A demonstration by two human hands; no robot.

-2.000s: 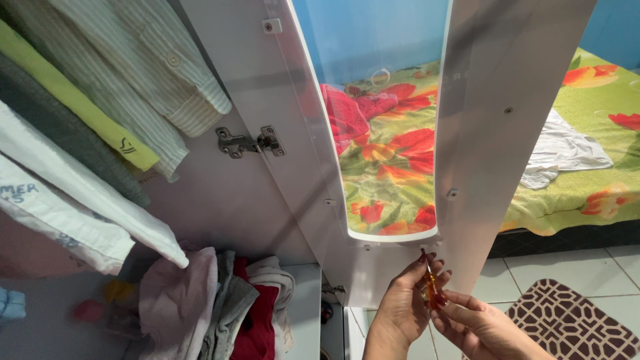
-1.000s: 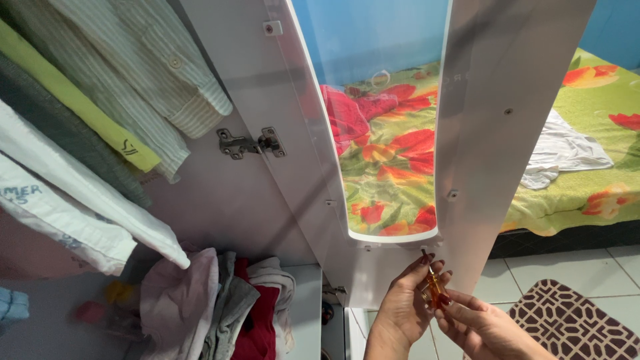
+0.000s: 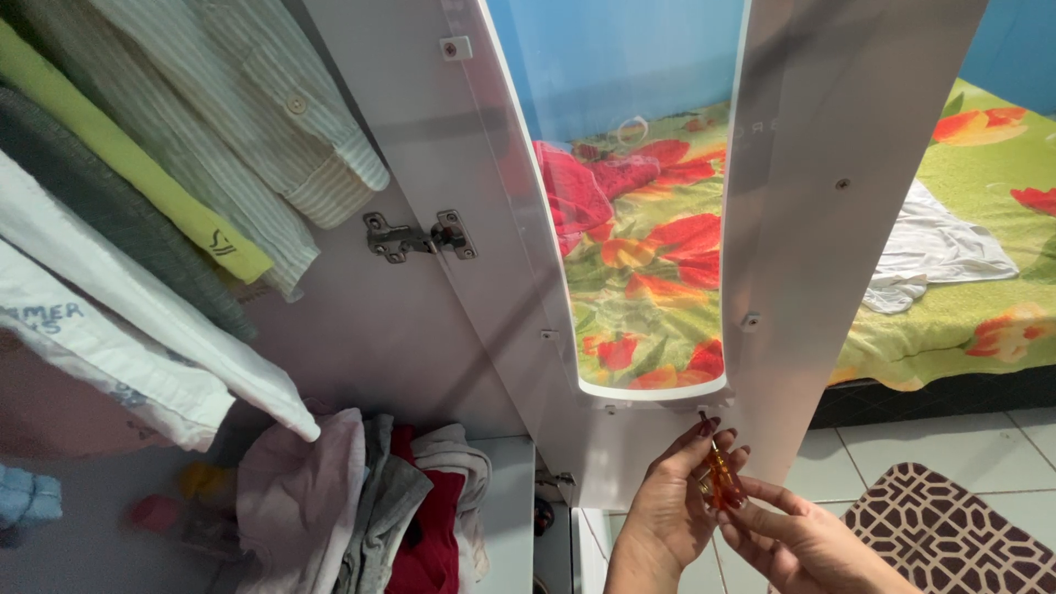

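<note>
A screwdriver with a translucent amber-red handle point(image 3: 723, 485) points up at the lower edge of the wardrobe door point(image 3: 792, 247). My left hand point(image 3: 672, 495) steadies its shaft near the tip, fingers against the white door. My right hand point(image 3: 775, 524) grips the handle from the right. The tip meets the area just below the clear panel point(image 3: 643, 272), where a fastener is mostly hidden by the fingertips. Small screwed clips point(image 3: 751, 321) line the panel's edge. A metal hinge point(image 3: 421, 237) joins the door to the wardrobe side.
Shirts point(image 3: 272, 99) hang at the left above folded clothes point(image 3: 305, 503) on the wardrobe floor. Behind the door stands a bed with a floral cover point(image 3: 965, 330) and a white cloth point(image 3: 940, 243) on it. A patterned mat point(image 3: 949, 528) lies on the tiled floor at the lower right.
</note>
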